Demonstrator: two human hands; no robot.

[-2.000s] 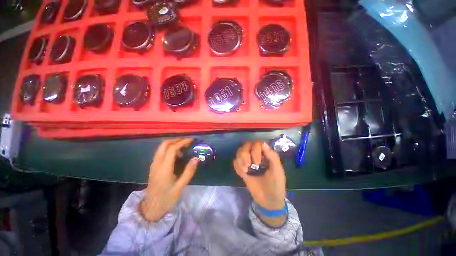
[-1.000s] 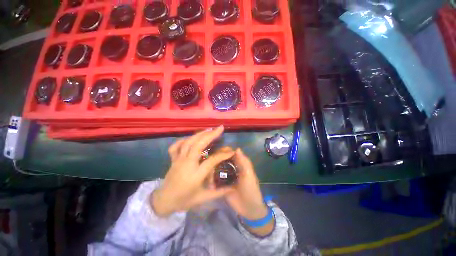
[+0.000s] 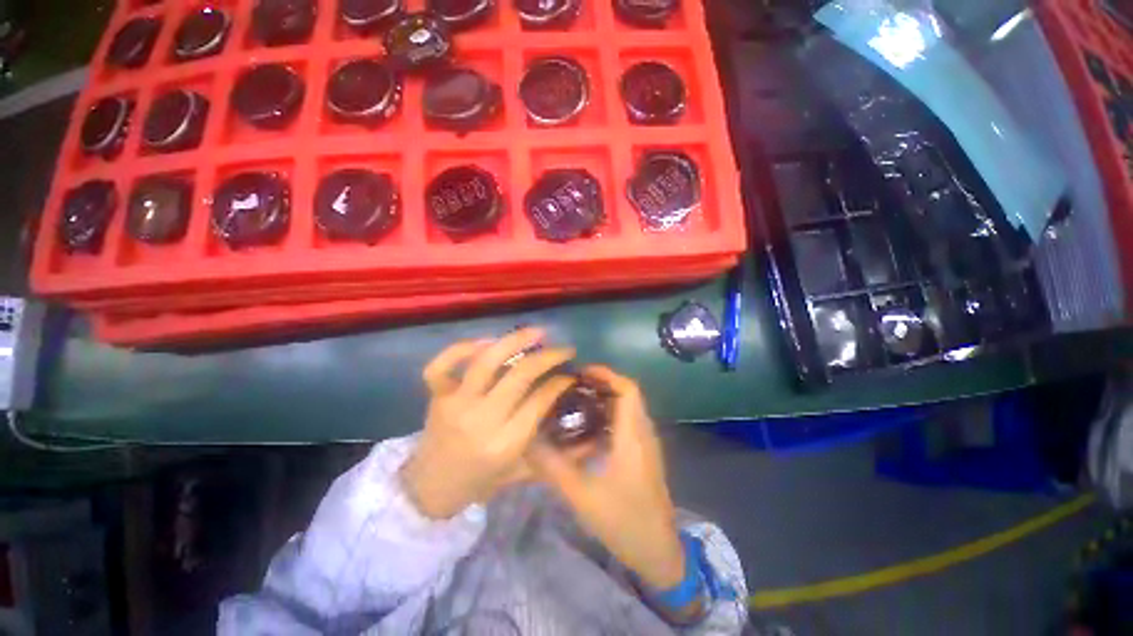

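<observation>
A round black smartwatch head [image 3: 575, 416] is held between my two hands above the bench's near edge; a white spot shows on its face. My right hand [image 3: 627, 478] grips it from the right and below. My left hand [image 3: 478, 429] has its fingers on its left side. A dark, shiny part [image 3: 522, 353] shows between my left fingers; most of it is hidden. Another smartwatch head [image 3: 690, 331] lies on the bench beside a blue pen [image 3: 732, 324]. A red foam tray [image 3: 410, 263] holds rows of watch heads, some with faint digits.
The red tray lies on other red layers. One watch head [image 3: 416, 41] sits across its pocket dividers. A black tray [image 3: 795, 326] under clear film [image 3: 919, 137] is at right, with a light-blue sheet [image 3: 963, 99]. A white block [image 3: 13, 354] with a cable is at left.
Since the first frame, my hands have come together around the right hand's watch head, and the lit one near my left hand is now mostly covered. The view has shifted slightly.
</observation>
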